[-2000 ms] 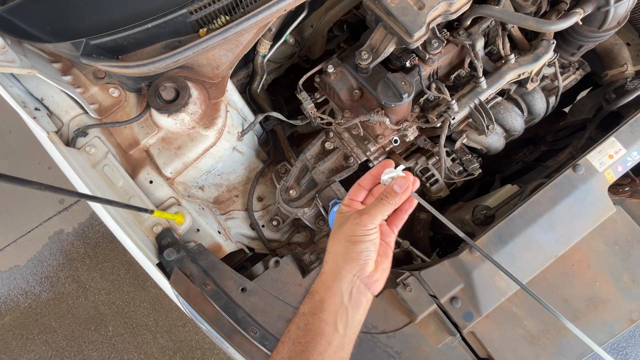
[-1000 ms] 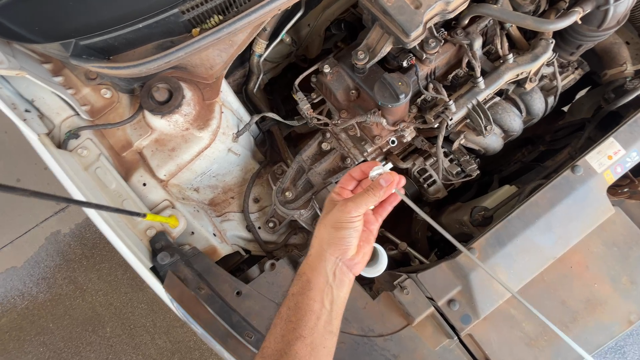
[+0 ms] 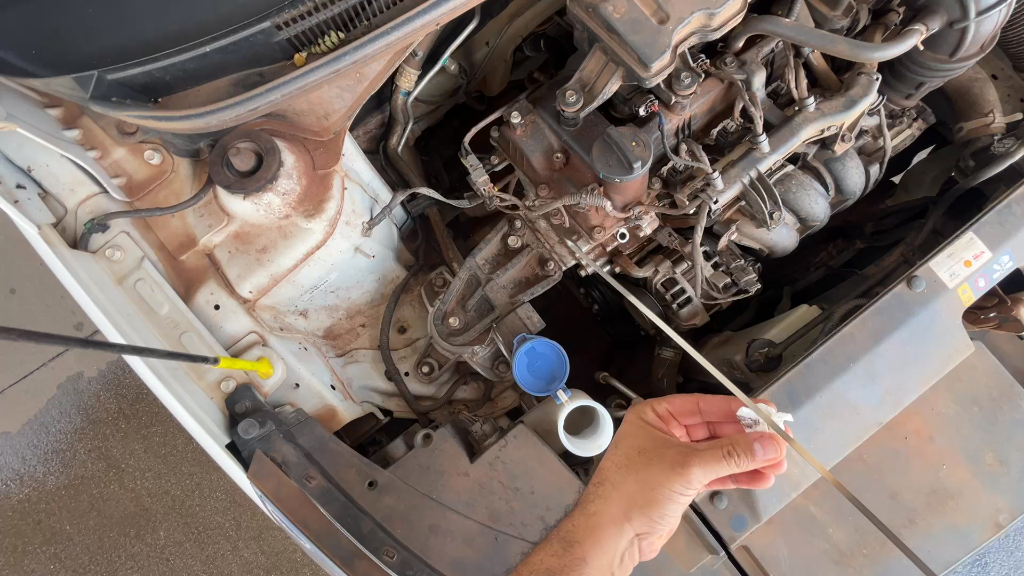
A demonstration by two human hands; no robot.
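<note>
My left hand (image 3: 680, 468) reaches up from the bottom edge, pinching a crumpled white paper wipe (image 3: 764, 418) between thumb and fingers against a long, thin metal dipstick (image 3: 672, 332). The dipstick slants from its tip, in front of the engine near a small open tube end (image 3: 622, 235), down past the fingers and out at the bottom right. Its far end is out of frame. My right hand is not in view. Left of my left hand is a white reservoir filler neck (image 3: 585, 426), its blue cap (image 3: 541, 366) flipped open. A black oil filler cap (image 3: 622, 154) sits on the engine.
A black hood prop rod (image 3: 120, 347) with a yellow end rests in the white inner fender (image 3: 296, 272) at left. A dark front panel (image 3: 896, 480) spans the lower right. Hoses, wiring and brackets surround the engine (image 3: 552, 152). Wet pavement (image 3: 96, 480) shows at lower left.
My left hand has moved down and right along the dipstick with the paper, away from the tip. The dipstick's end section is now exposed, and the blue cap and white neck are uncovered.
</note>
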